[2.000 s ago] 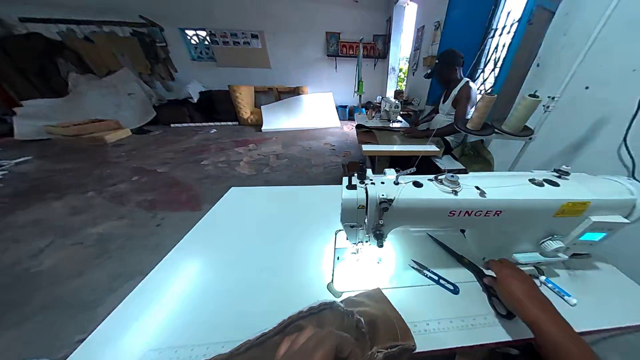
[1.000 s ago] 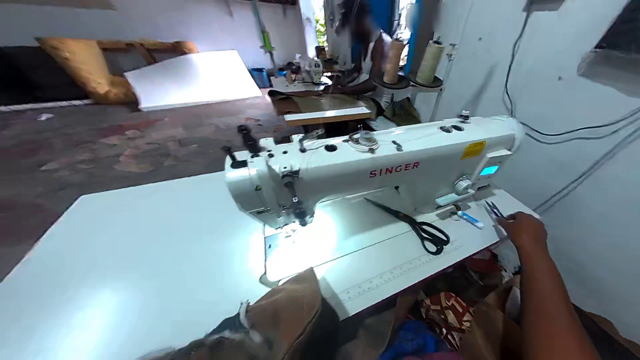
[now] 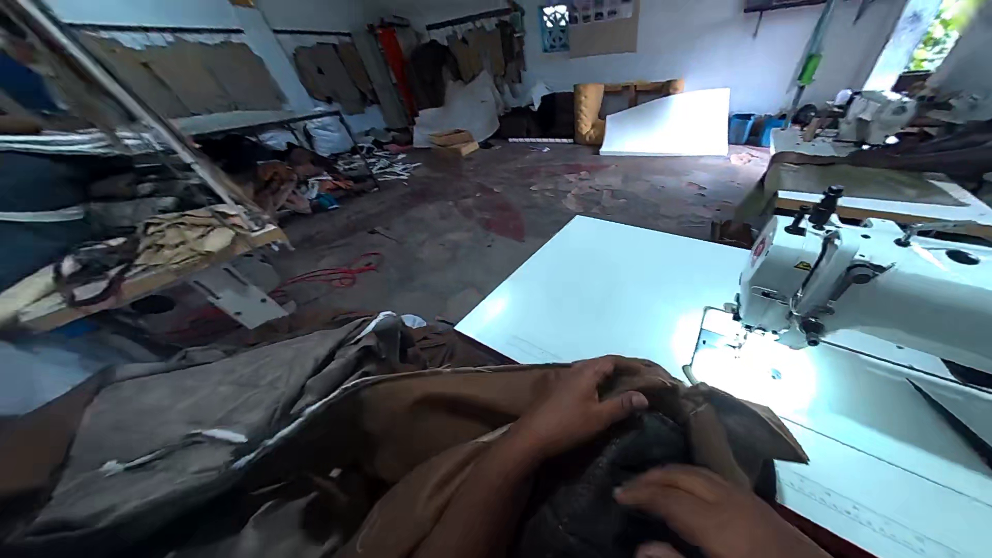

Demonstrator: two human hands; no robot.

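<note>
A large bundle of brown and grey fabric [image 3: 449,411] with whitish seam edges spreads across the lower part of the head view and onto the front edge of the white sewing table [image 3: 612,271]. My left hand [image 3: 581,403] grips a fold of the brown cloth. Low in the frame, my right hand [image 3: 690,504] lies against the dark part of the bundle, its fingers slightly bent; its hold is unclear. Just beyond the cloth stands a white sewing machine [image 3: 883,279], its needle area brightly lit. One blade of the black scissors [image 3: 953,418] shows at the right edge.
Left of me a wooden-edged table [image 3: 155,271] holds cloth pieces, with a metal bar slanting above it. Red cord [image 3: 341,271] lies on the floor. Behind the machine stands another work table [image 3: 876,186] with cloth. A white panel [image 3: 670,124] leans at the back.
The view has swung far left. My right hand, earlier over the scissors and then by small snips at the table's right, is now at the cloth. More of the fabric bundle shows.
</note>
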